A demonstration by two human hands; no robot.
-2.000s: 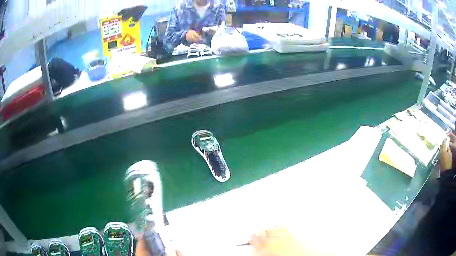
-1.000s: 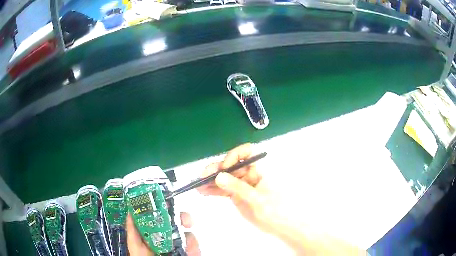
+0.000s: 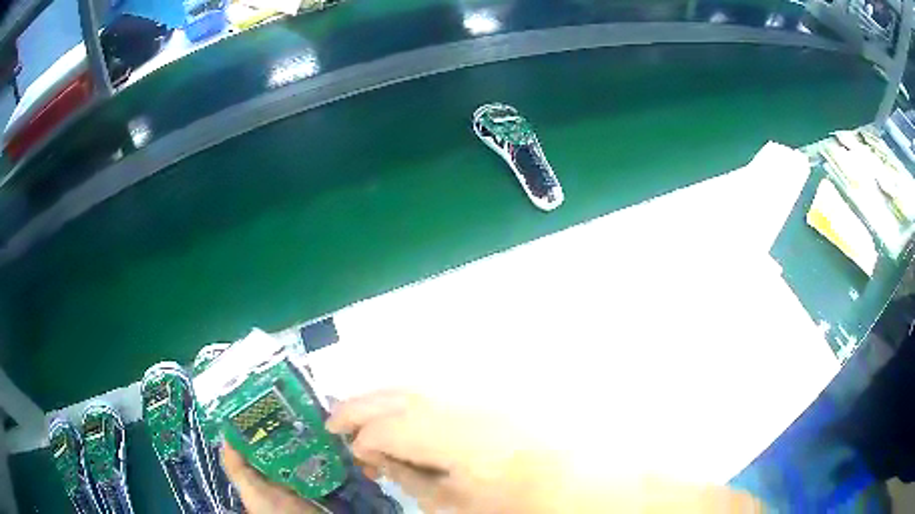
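An open handheld unit [image 3: 263, 427] with a bright green circuit board and a white head is at the lower left of the view. My left hand [image 3: 263, 490] holds it from below, mostly hidden behind it. My right hand [image 3: 401, 442] is at the unit's right edge, its fingers bent against the side of the board. The tweezers are not clearly visible now. Whether my right hand holds them or grips the unit's edge cannot be told.
Several open units [image 3: 171, 422] stand in a row at the lower left. Another unit [image 3: 522, 156] lies on the green conveyor belt [image 3: 331, 216]. White paper [image 3: 592, 331] covers the bench. A small dark square [image 3: 320, 333] lies at its edge. Yellow slips [image 3: 841, 226] lie at the right.
The held unit has moved slightly left and down and is more tilted. My right hand has moved down and left; the dark tweezers seen earlier no longer show. The belt unit appears farther up and right.
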